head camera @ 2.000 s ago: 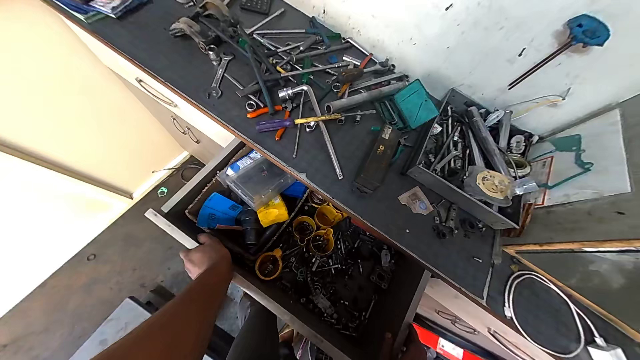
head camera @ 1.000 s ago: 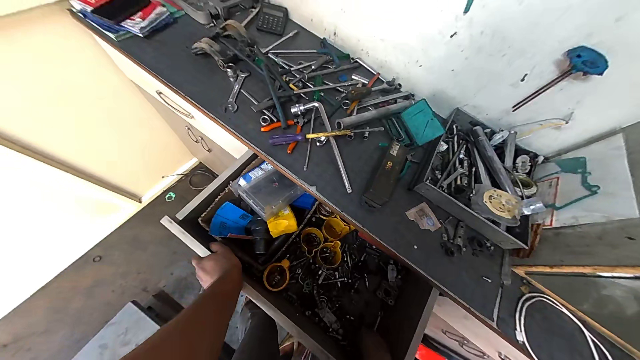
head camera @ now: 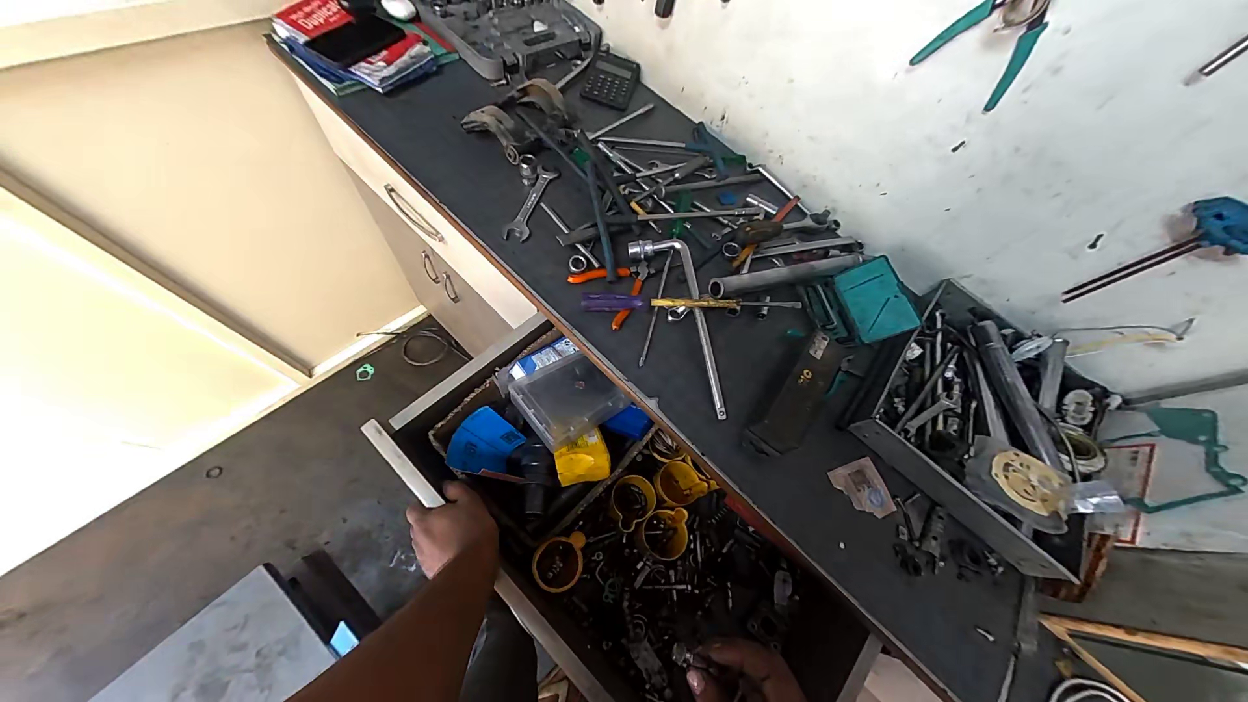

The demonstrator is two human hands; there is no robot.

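My left hand grips the front edge of the open drawer, near its left end. Low in the drawer, my right hand is among loose bolts and small metal parts; its fingertips are at a small metal piece, and whether they hold it I cannot tell. Several yellow cups with small parts stand between my hands. The drawer's left section has a clear plastic case, a blue container and a yellow packet.
Above the drawer, the dark worktop bears an L-shaped socket wrench, a purple-handled screwdriver, an open-end spanner, pliers and a calculator. A metal tray of tools stands at the right. A grey box-like object is at lower left.
My right hand, barely visible at the drawer's lower right before, now shows plainly among the small parts. My left hand stays on the drawer front.
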